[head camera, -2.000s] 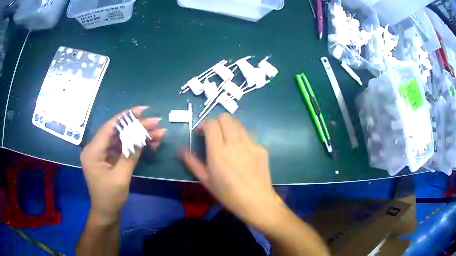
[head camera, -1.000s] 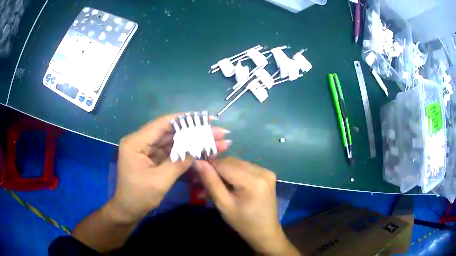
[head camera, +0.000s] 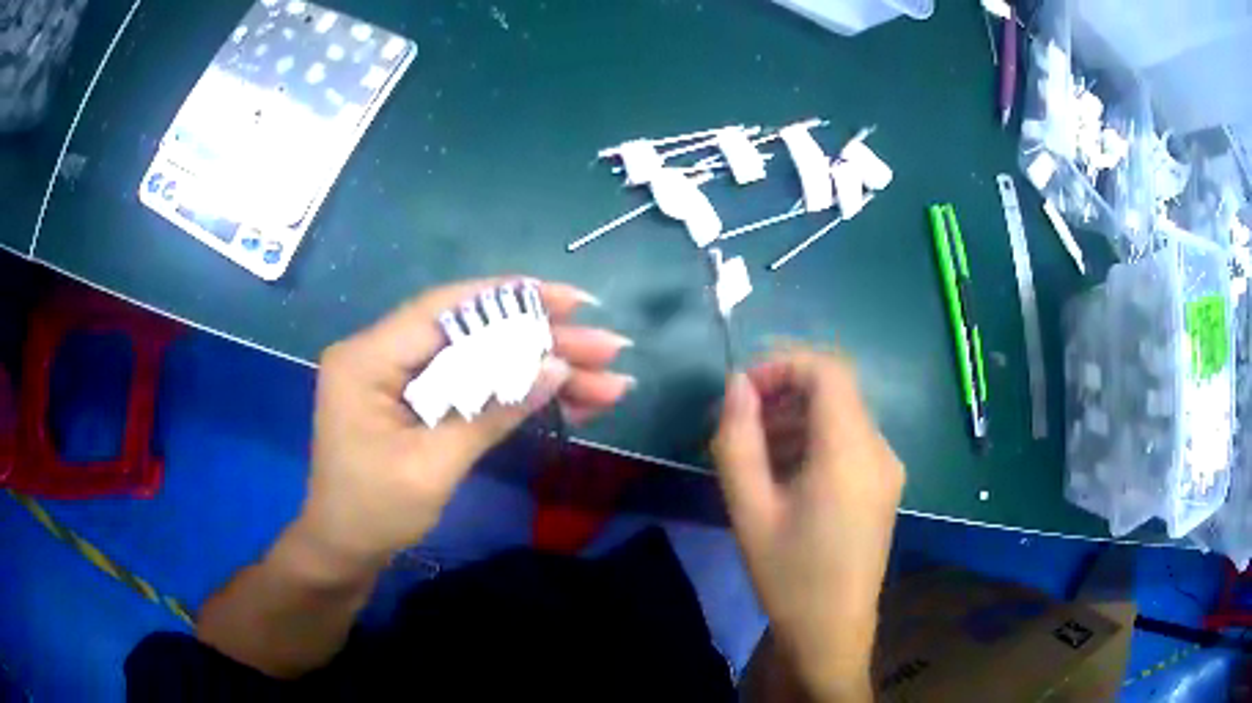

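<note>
My left hand holds a fanned bunch of tabbed rods over the bench's near edge, stem ends in a row at the top and white tabs below. My right hand, slightly blurred, pinches the lower end of a single tabbed rod between thumb and finger; its white tab is near the upper end, just below the loose pile. Several loose tabbed rods lie crossed on the dark green mat beyond my hands.
A green knife-like tool and a grey flat strip lie right. A lidded clear box, bags of white parts and a purple pen-like tool are beyond. A white panel, possibly a scale, lies left. A cardboard box is below.
My right hand has left the bunch and moved right, now gripping a single rod. The loose pile has shifted and has fewer rods. The bunch in my left hand has tilted.
</note>
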